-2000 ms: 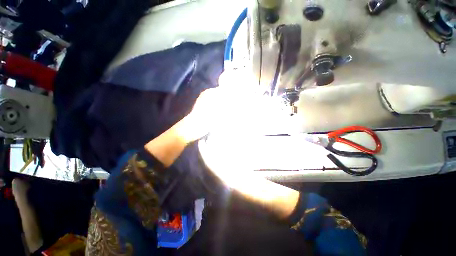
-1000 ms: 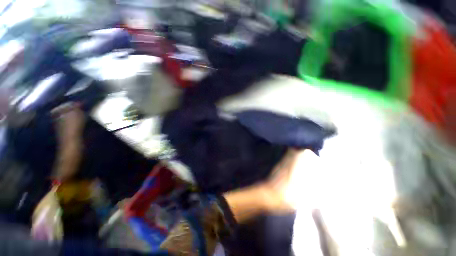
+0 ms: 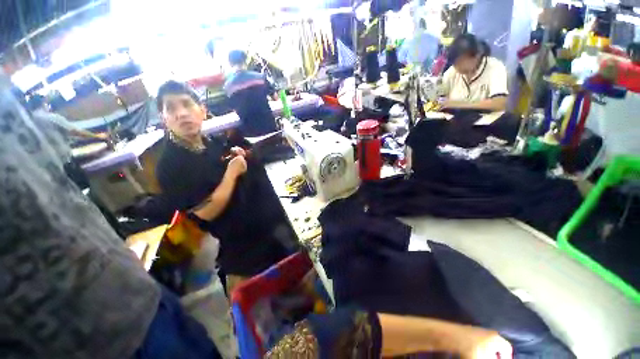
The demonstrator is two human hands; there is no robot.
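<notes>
The dark navy garment piece [image 3: 449,280] lies over the pale machine table [image 3: 484,245] at the lower right, with a small white patch near its upper edge. My left hand [image 3: 493,346] is at the bottom edge of the picture, partly cut off and overexposed, on or beside the cloth. Its fingers are too unclear to tell their grip. My right hand is not in view. The needle area is also out of the picture.
A person [image 3: 210,182] in black stands at left centre; another in grey [image 3: 70,231] is close at the left edge. A red and blue basket [image 3: 270,287], a white sewing machine [image 3: 323,158], a red flask [image 3: 368,151], a dark garment heap [image 3: 477,186] and a green basket [image 3: 582,214] surround the table.
The view has swung up and to the left, from my machine to the room. The red-handled scissors and my right hand have left the picture. My left hand now shows at the bottom edge.
</notes>
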